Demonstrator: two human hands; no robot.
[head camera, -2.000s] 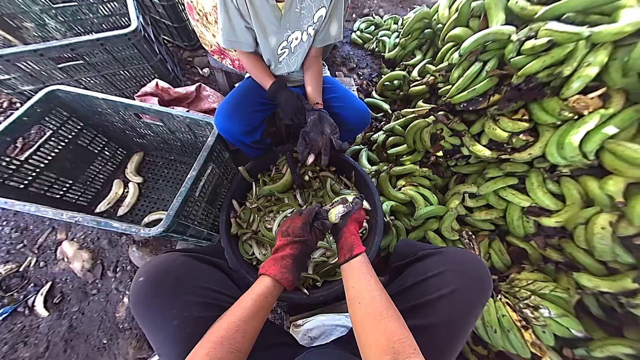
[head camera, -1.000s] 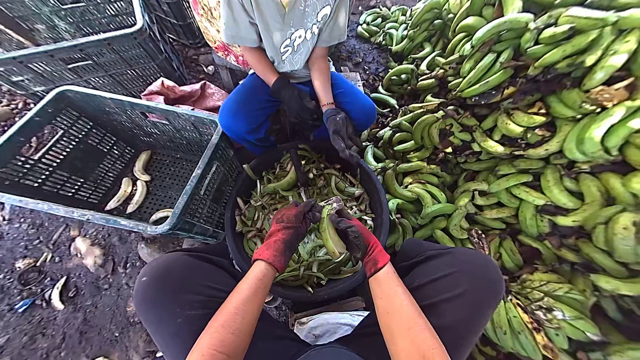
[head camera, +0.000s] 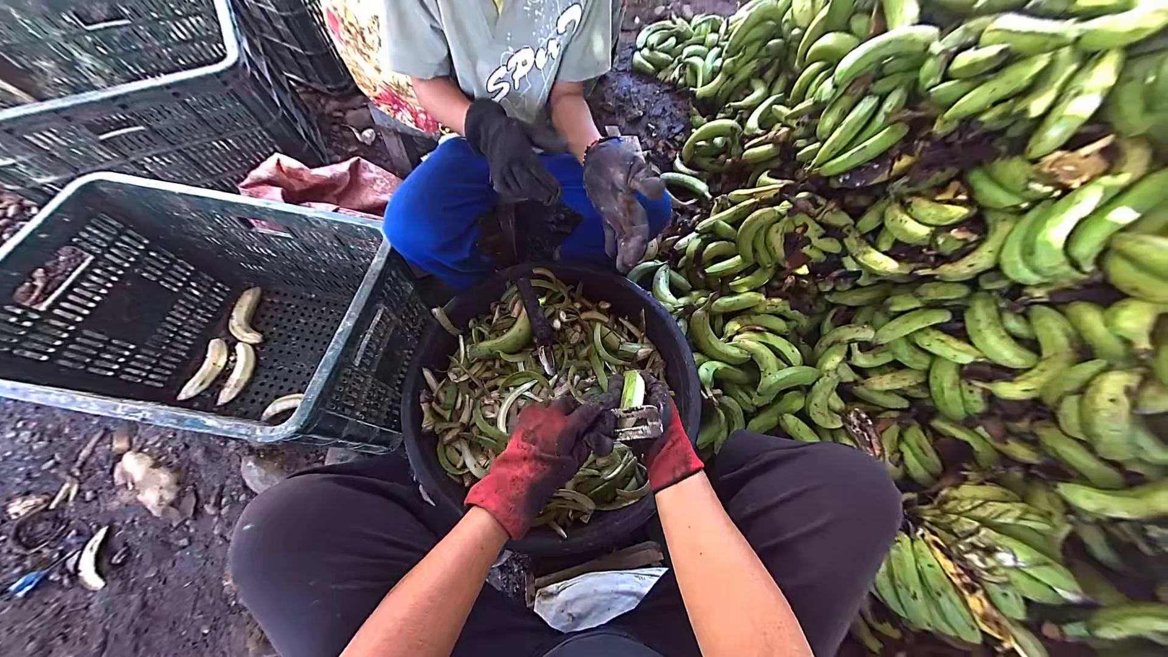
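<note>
My left hand (head camera: 543, 456), in a red and black glove, grips a small metal peeling tool (head camera: 639, 422). My right hand (head camera: 666, 438), in a similar glove, holds a partly peeled green banana or plantain (head camera: 632, 391) just behind the tool. Both hands are over a round black tub (head camera: 416, 456) of green and pale peel strips (head camera: 484, 401). A dark handle-like piece (head camera: 537, 315) lies on the peels, beside a larger green piece (head camera: 506, 339). My fingers hide much of the fruit.
A green plastic crate (head camera: 351, 338) at left holds several peeled fruits (head camera: 242, 372). More crates (head camera: 137, 114) stand behind. Green bunches (head camera: 995, 333) are heaped at right. Across the tub sits a co-worker in blue trousers (head camera: 443, 210), wearing dark gloves (head camera: 516, 155).
The fruit in my right hand, longer in view one second ago, now shows only a short end above the tool. The co-worker's gloved hands have lifted away from the tub's rim.
</note>
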